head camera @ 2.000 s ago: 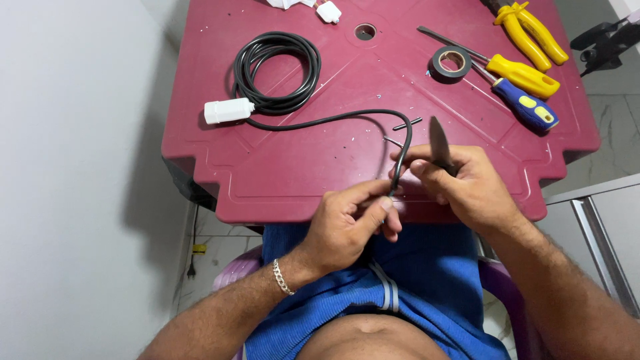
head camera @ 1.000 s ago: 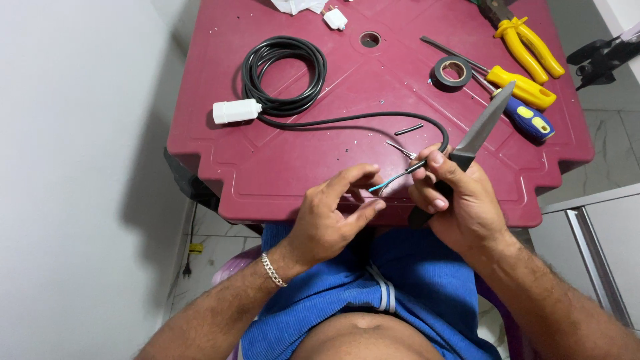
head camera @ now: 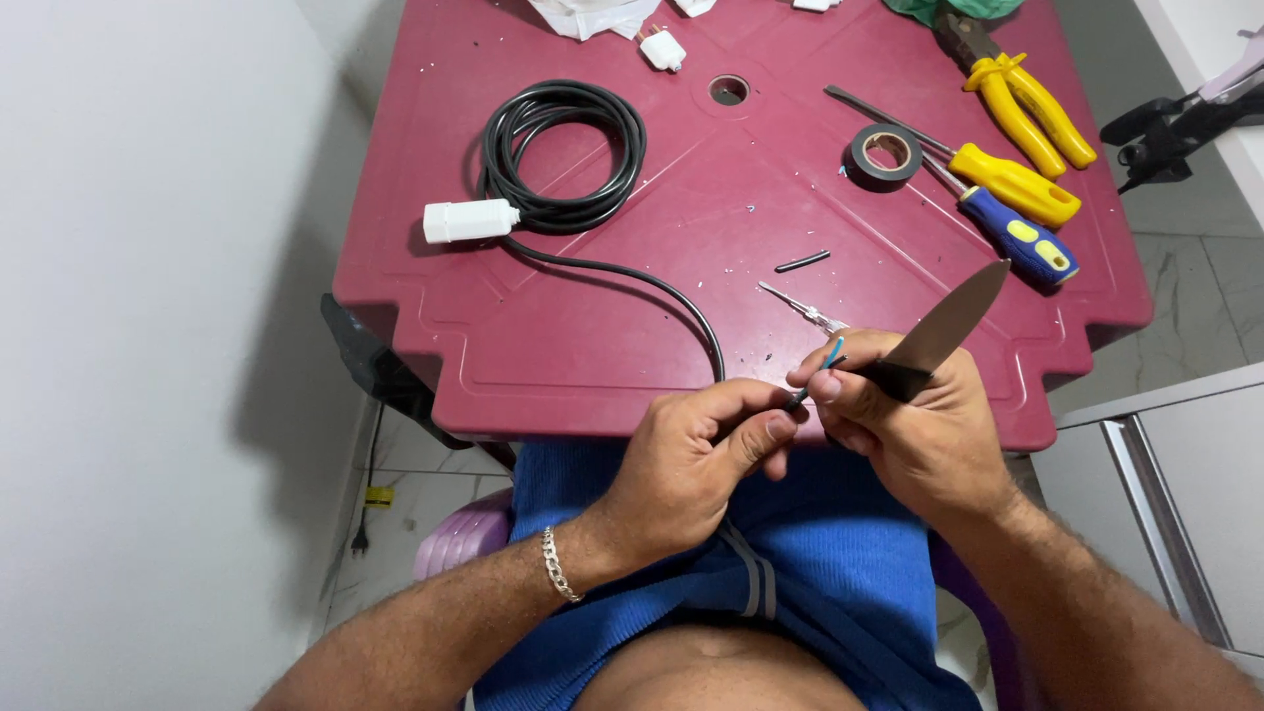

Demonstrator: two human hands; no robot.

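Note:
My left hand (head camera: 696, 464) pinches the end of a black electrical cable (head camera: 642, 276) at the near edge of the red plastic table (head camera: 553, 395). From its cut end stick out a blue-insulated wire (head camera: 834, 353) and a dark one. My right hand (head camera: 904, 425) grips a knife (head camera: 953, 316) by its black handle, blade pointing up and away, while its thumb and forefinger touch the wires. The cable runs back to a coil (head camera: 627, 188) with a white connector (head camera: 470, 220) beside it. A small clear-handled screwdriver (head camera: 805, 308) lies just beyond my right hand.
At the right lie black electrical tape (head camera: 884, 158), a yellow-handled screwdriver (head camera: 1017, 186), a blue-and-yellow-handled screwdriver (head camera: 1022, 237) and yellow-handled pliers (head camera: 1027, 104). A white plug (head camera: 662, 49) and white plastic bag (head camera: 592, 12) are at the back. A short black piece (head camera: 802, 262) lies mid-table.
My left hand has closed on the cable's end, after its fingers were apart near the blue wire one second ago. The cable end now points away from me, and my right fingers are at the wires.

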